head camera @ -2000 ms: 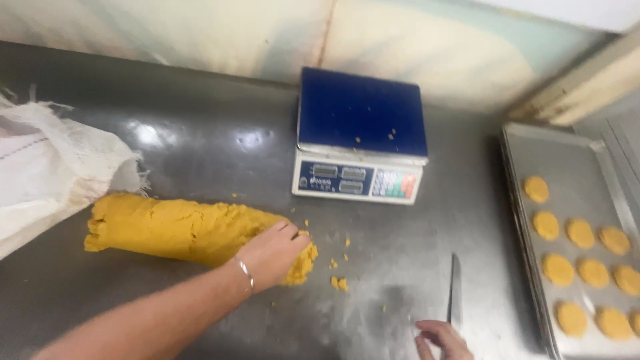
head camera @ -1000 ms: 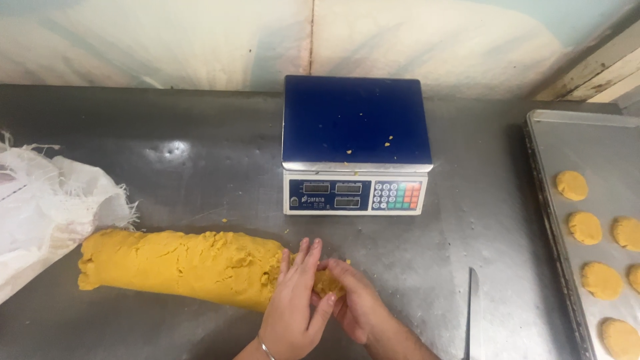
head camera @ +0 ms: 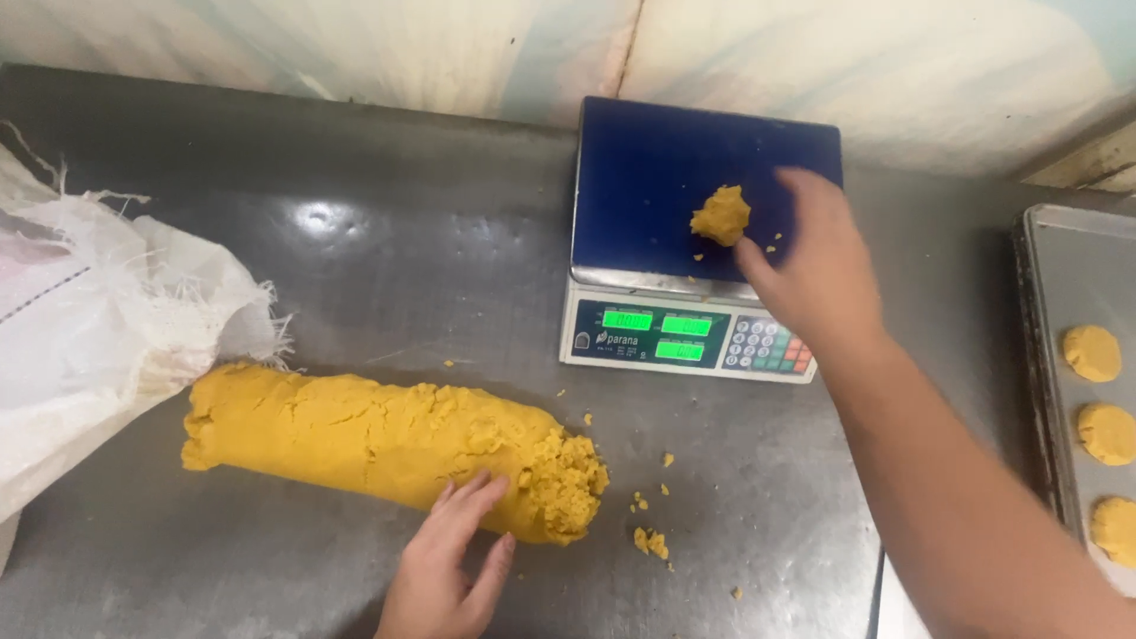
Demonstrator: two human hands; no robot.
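Observation:
A thick log of yellow dough [head camera: 373, 435] lies on the steel table, its right end rough and crumbly. My left hand [head camera: 453, 550] is at the log's near side, fingers spread, with nothing held. On the blue plate of a digital scale [head camera: 639, 195] sits a small torn lump of dough [head camera: 721, 216]. My right hand [head camera: 812, 253], slightly blurred, hovers over the plate just right of the lump, thumb and fingers apart. Dough crumbs [head camera: 650, 542] lie right of the log.
A white woven sack [head camera: 115, 302] lies at the left against the log's end. At the right, a metal baking tray [head camera: 1047, 266] holds several flat dough rounds [head camera: 1092, 353]. Part of a knife blade [head camera: 890, 603] shows near the bottom edge. A wall stands behind the table.
Both hands were together around dough at the log's right end. My right hand has moved up to the scale, where a dough lump now sits. My left hand has separated from it.

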